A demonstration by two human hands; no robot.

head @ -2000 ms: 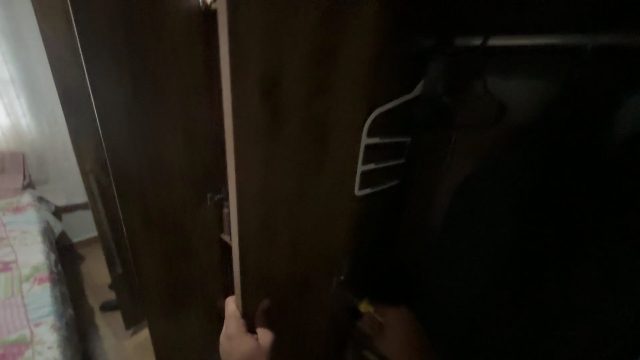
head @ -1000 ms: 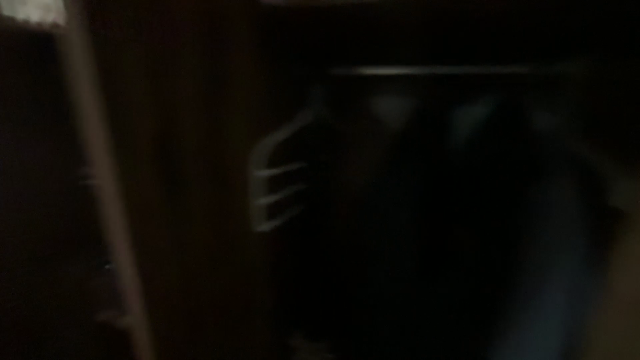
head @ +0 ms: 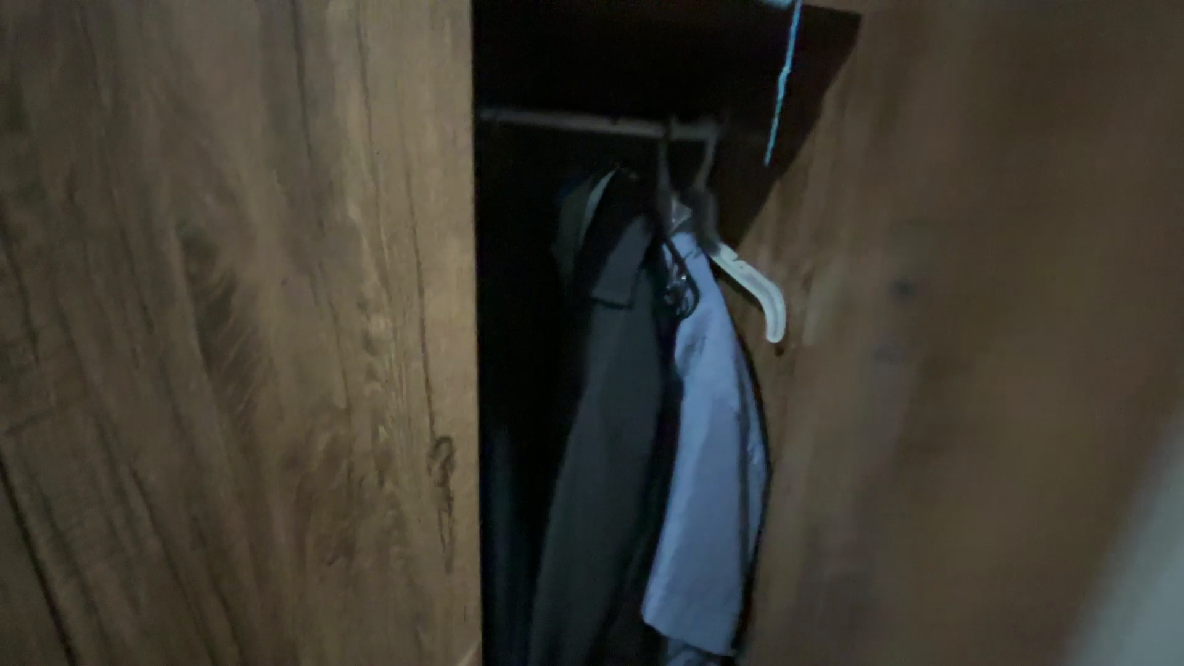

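Observation:
Neither my left hand nor my right hand shows in the head view now, so what they hold cannot be seen. Through the gap of a wooden wardrobe, a light blue shirt point(head: 708, 444) and a dark garment point(head: 606, 444) hang side by side. A white hanger point(head: 754, 282) sticks out to the right of the shirt's shoulder. The metal rail point(head: 583, 121) runs across the dark inside above them.
A wood-grain door panel point(head: 240, 333) fills the left side. Another wooden panel point(head: 943, 351), blurred, stands at the right. A thin blue cord point(head: 783, 88) dangles at the top of the gap.
The view has swung strongly to another part of the wardrobe. A hand on the door edge two seconds ago is out of sight, as is the tiered white hanger.

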